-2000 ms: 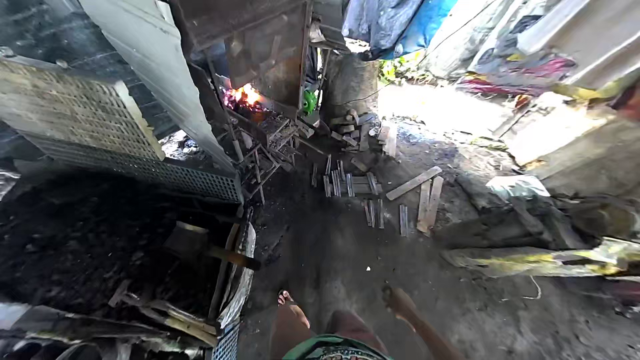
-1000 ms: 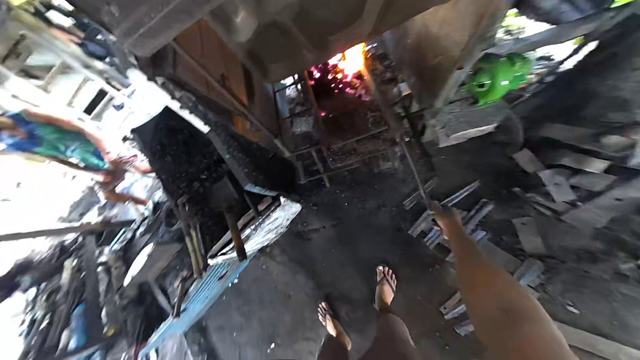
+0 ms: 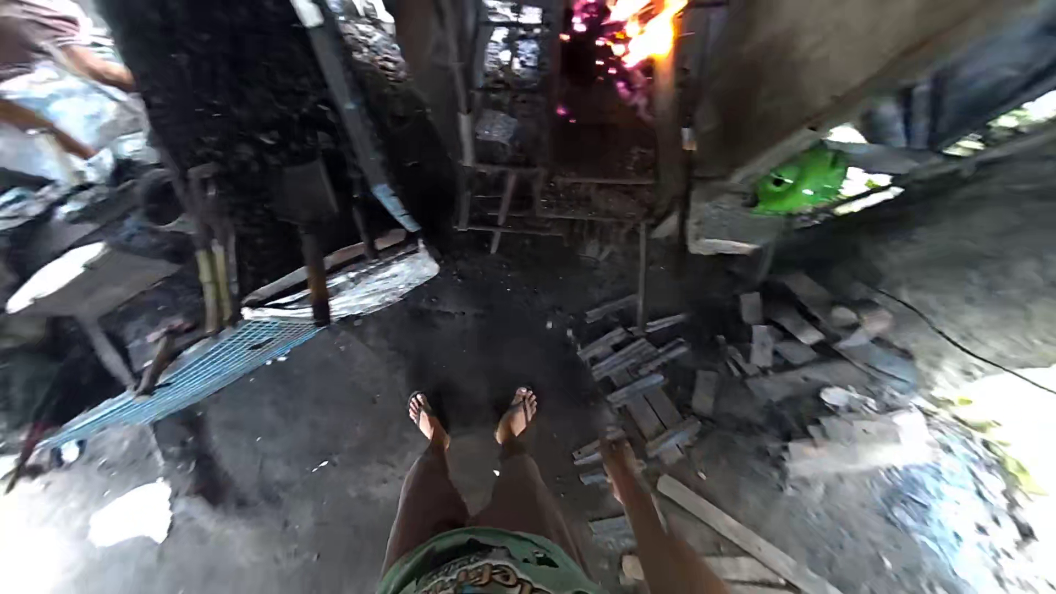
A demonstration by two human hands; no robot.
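My right hand (image 3: 617, 458) hangs low at the right of my legs, over pieces laid out on the ground; blur hides its fingers, and I cannot tell whether it holds anything. Near it lie short dark metal bars (image 3: 631, 359) in small stacks. My left hand is out of the picture. Ahead, a fire (image 3: 648, 37) burns in a forge with a rough rod frame (image 3: 561, 216) in front. At the left, a hammer or similar tool with a wooden handle (image 3: 315, 276) rests at the edge of a dark charcoal bin (image 3: 239, 99).
Wooden planks (image 3: 734, 528) lie at lower right, with wood blocks (image 3: 796, 322) beyond the bars. A green object (image 3: 800, 181) sits right of the forge. Blue mesh (image 3: 223, 363) edges the bin. Another person's arm (image 3: 95, 66) shows at upper left. A thin cable (image 3: 957, 334) runs at right.
One second ago my right arm reached forward to a long rod near the bars; now the hand is lower and closer to my legs. The view has shifted strongly.
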